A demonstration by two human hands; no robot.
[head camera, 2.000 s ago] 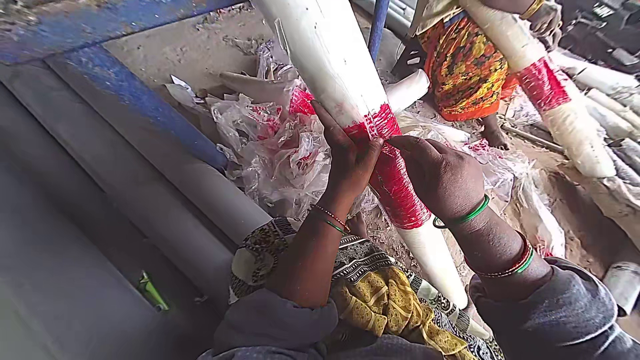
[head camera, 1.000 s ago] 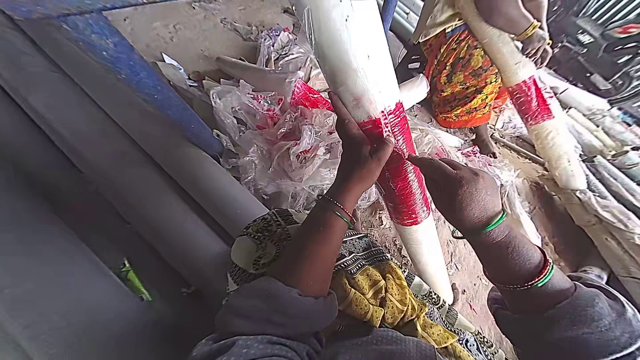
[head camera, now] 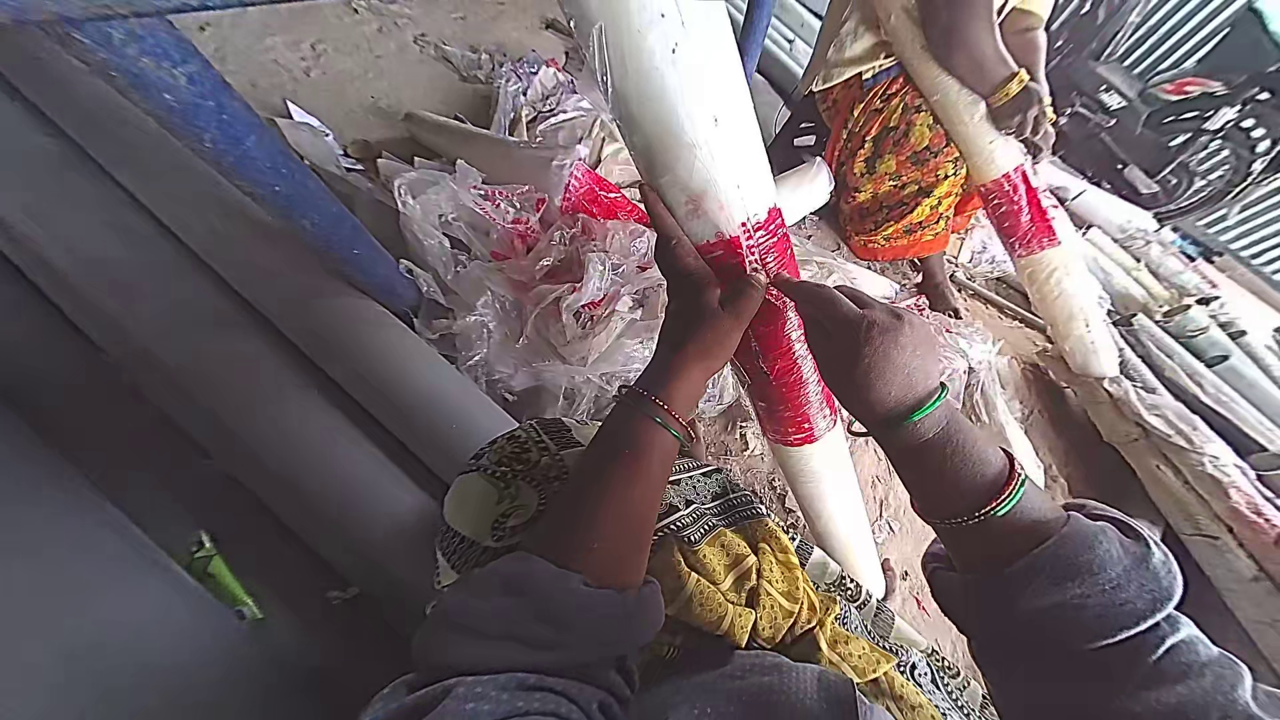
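A long white tube (head camera: 690, 110), covered in clear plastic film, slants from the top middle down toward my lap. Red plastic wrap (head camera: 790, 375) bands its middle. My left hand (head camera: 695, 275) lies against the tube's left side, fingers along it and thumb on the red wrap. The fingertips of my right hand (head camera: 860, 345) meet the wrap beside my left thumb, pinched together; whether they grip the wrap's edge is too small to tell. Between my thumbs the red wrap looks bunched.
Crumpled clear and red plastic film (head camera: 560, 290) lies on the ground beyond the tube. Large grey pipes (head camera: 250, 270) and a blue metal bar (head camera: 250, 150) stand at left. At right, another person (head camera: 890, 170) holds a similar tube (head camera: 1065, 290), near stacked pipes (head camera: 1220, 350) and a motorcycle (head camera: 1140, 130).
My hands stay at the red wrap, with only small shifts of the fingers. The other person's tube has tilted slightly more upright since two seconds ago.
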